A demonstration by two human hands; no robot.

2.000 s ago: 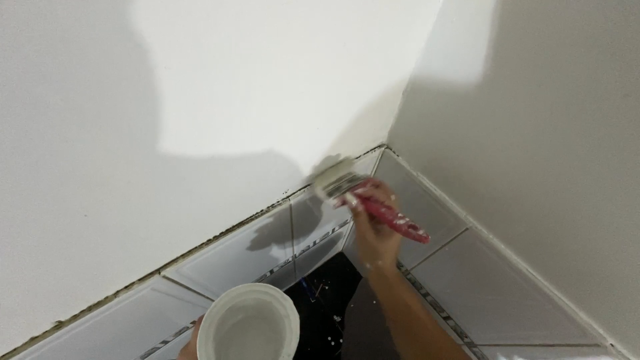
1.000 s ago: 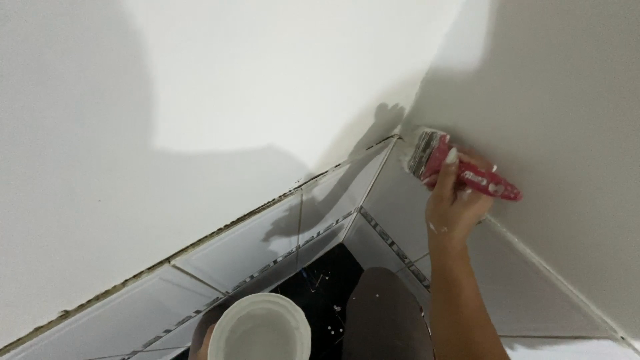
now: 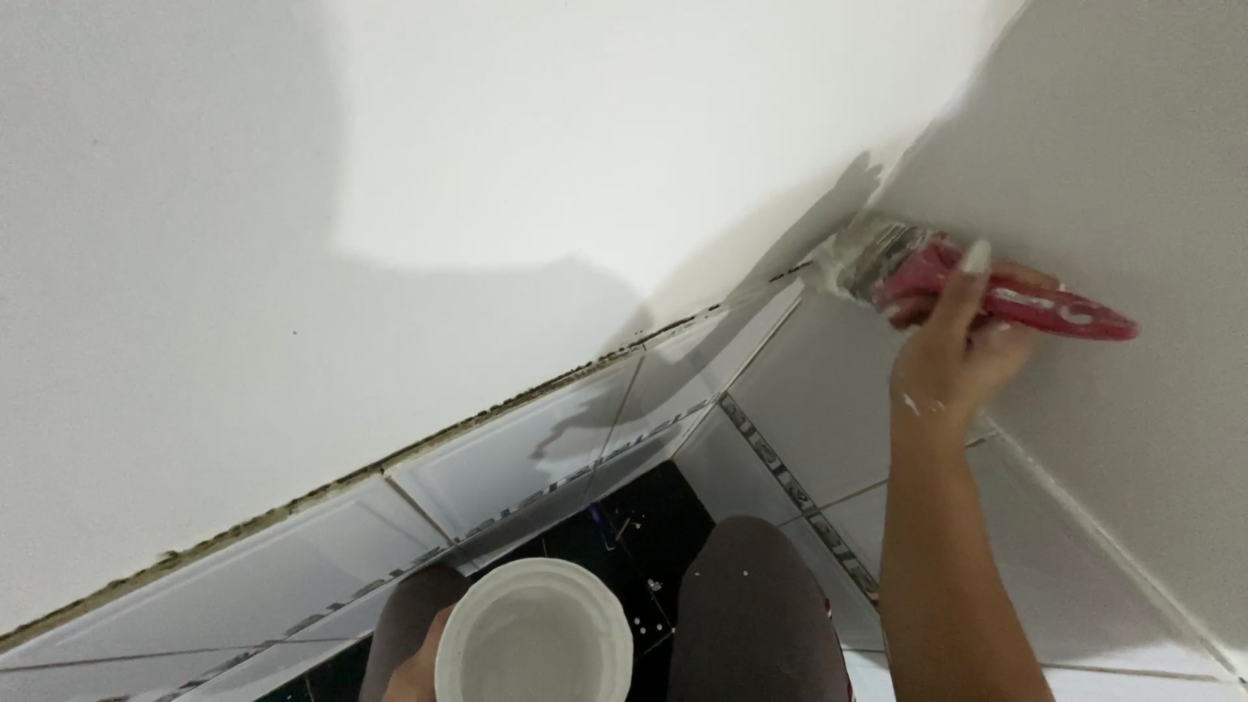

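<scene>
In my right hand (image 3: 960, 341) is a paintbrush (image 3: 1014, 300) with a red handle, its grip and ferrule smeared with white. The bristles lie at the corner where the two walls meet, just above the tiles. White specks mark my right wrist. Low in the view, my left hand (image 3: 421, 668) holds a round white tub (image 3: 534, 639) by its left side; most of this hand is hidden. Pale, whitish paint shows inside the tub.
A white wall (image 3: 546, 146) stands ahead and a shaded wall (image 3: 1111, 175) at right. Glossy tiles (image 3: 517, 419) run below, with a rough dark joint along their top edge. My knees (image 3: 760, 614) flank the tub above a dark floor (image 3: 648, 546) with white specks.
The brush first went from the tile top left of the corner to the right of it. Since the middle frame its bristles have come back to the corner.
</scene>
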